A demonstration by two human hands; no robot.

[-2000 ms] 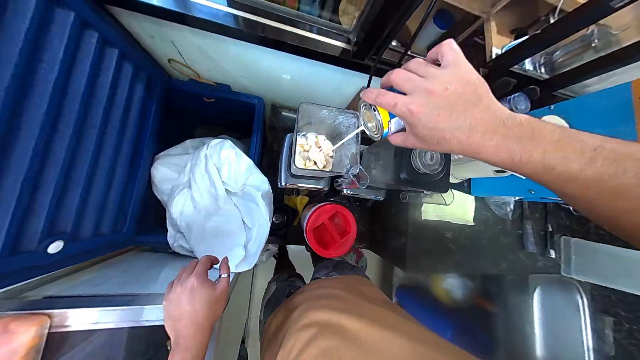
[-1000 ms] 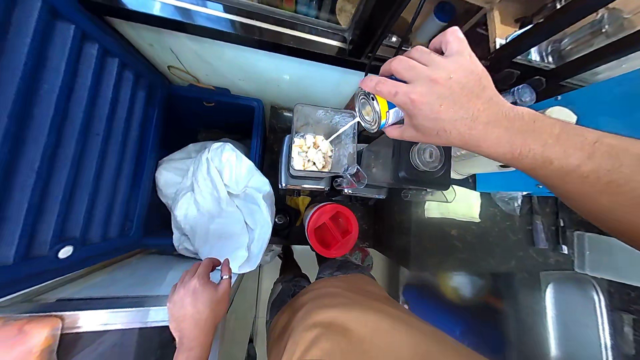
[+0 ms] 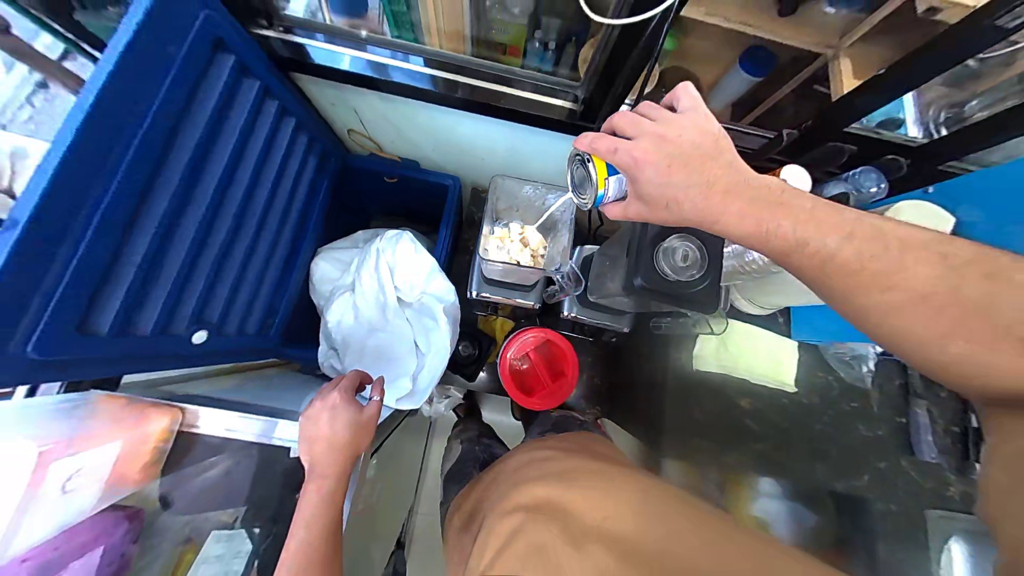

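My right hand [image 3: 668, 164] grips a tin can [image 3: 590, 181] with a yellow and blue label, tilted to the left. A thin off-white stream runs from it into a clear square blender jar [image 3: 552, 212], which stands on its base and holds pale chunks [image 3: 516, 244]. At the lower left, my left hand [image 3: 342, 412] touches the lower edge of a white plastic bag [image 3: 388, 312], thumb and fingers near one another; its exact hold on the bag is unclear. A second blender with a black lid [image 3: 680, 260] stands right of the jar.
An open blue cooler box [image 3: 400, 180] stands behind the bag, its lid [image 3: 192, 200] raised at left. A red-lidded container [image 3: 538, 368] is in front of the blenders. A yellowish cloth [image 3: 746, 354] lies on the dark counter [image 3: 680, 408]. Glass-fronted shelving rises behind.
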